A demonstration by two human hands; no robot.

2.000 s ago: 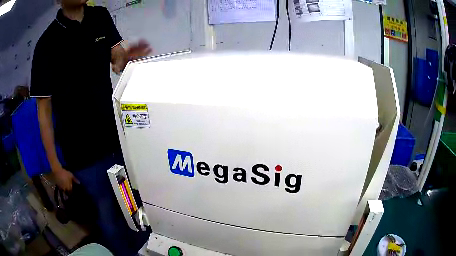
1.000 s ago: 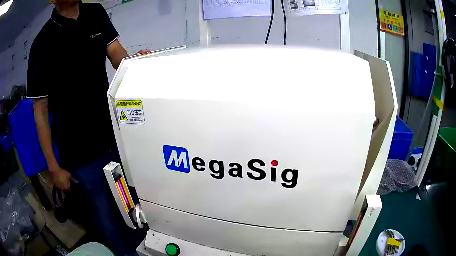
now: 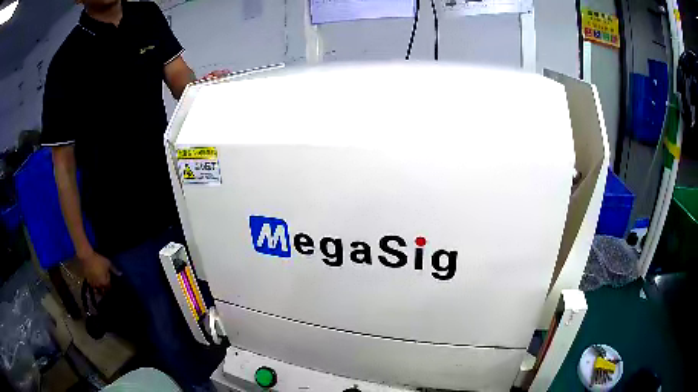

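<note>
The large off-white test chamber (image 3: 367, 306) stands straight in front of me, with blue and black "MegaSig" lettering. Its curved lid (image 3: 367, 168) is down, so the inside is hidden. A round green push button (image 3: 265, 377) shows low on the front panel at the left. White posts stand at the front corners, the left post (image 3: 184, 295) with coloured strips and the right post (image 3: 559, 341). Neither my left hand nor my right hand is in the picture.
A person (image 3: 115, 138) in a black shirt stands at the left, one hand on the chamber's top left edge. A green-matted bench (image 3: 624, 329) at the right holds a round white dish (image 3: 600, 367) with something yellow. Blue bins (image 3: 614, 207) stand behind.
The other person's raised hand has come down onto the chamber's edge. The chamber sits slightly higher in view. The lid stays down.
</note>
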